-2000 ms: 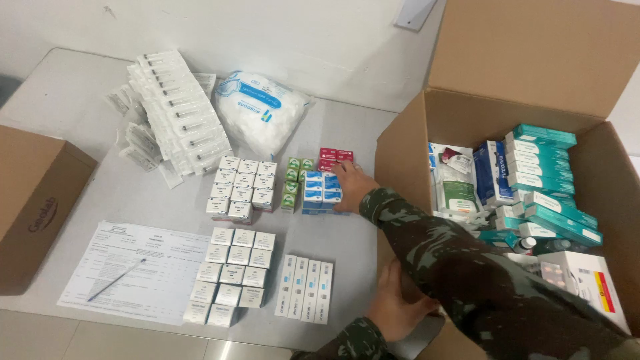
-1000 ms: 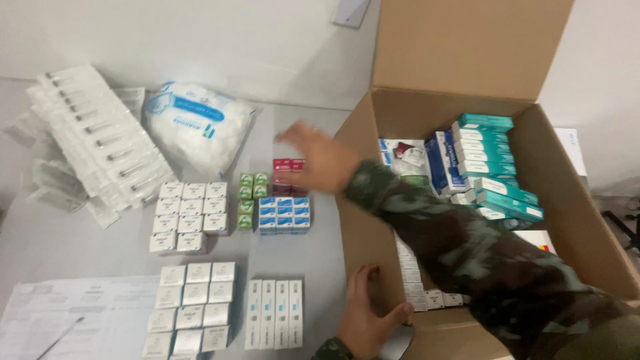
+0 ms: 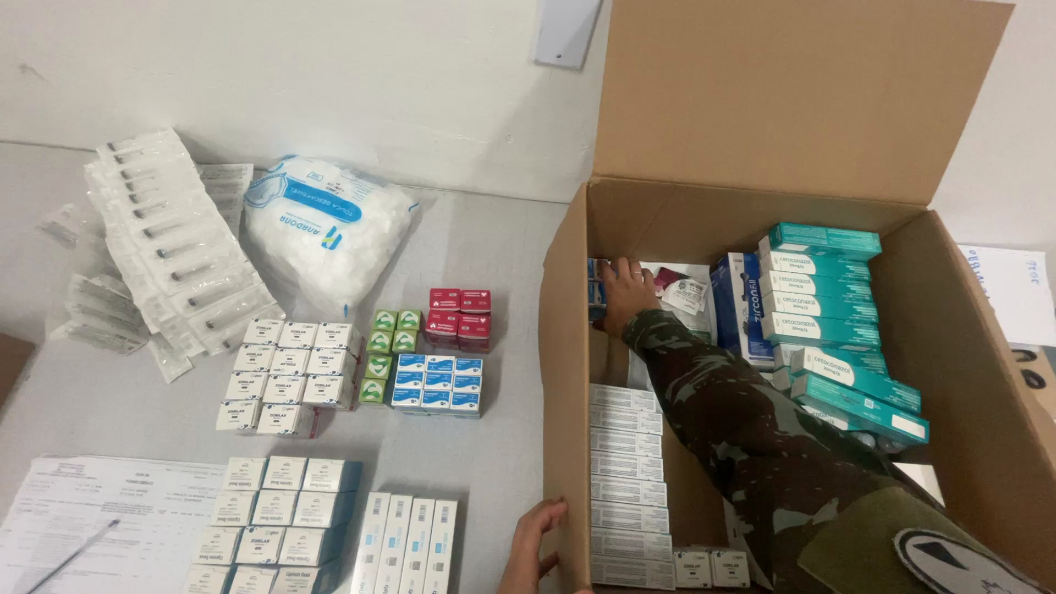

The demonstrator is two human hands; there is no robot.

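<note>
My right hand (image 3: 629,290) is down inside the open cardboard box (image 3: 564,330), its fingers on small blue-and-white cartons (image 3: 596,289) against the left wall; whether it grips one is hidden. My left hand (image 3: 532,553) rests against the outside of the box's left wall, near the bottom edge of view. Inside the box are a column of white cartons (image 3: 629,470), a dark blue carton (image 3: 738,309) and teal-and-white cetoconazol cartons (image 3: 821,285). On the table, blue-and-white cartons (image 3: 437,385) stand grouped beside red cartons (image 3: 459,318) and green cartons (image 3: 386,355).
White carton groups (image 3: 289,375) (image 3: 280,520) and long white cartons (image 3: 407,540) stand left of the box. Behind them lie packaged syringes (image 3: 186,256) and a bag of disposable caps (image 3: 330,227). A pen (image 3: 74,557) rests on printed sheets (image 3: 124,495). The box's flap (image 3: 792,99) stands upright.
My right hand has moved from above the red and blue-and-white cartons on the table into the cardboard box. My left hand remains by the box's left wall. The view has shifted.
</note>
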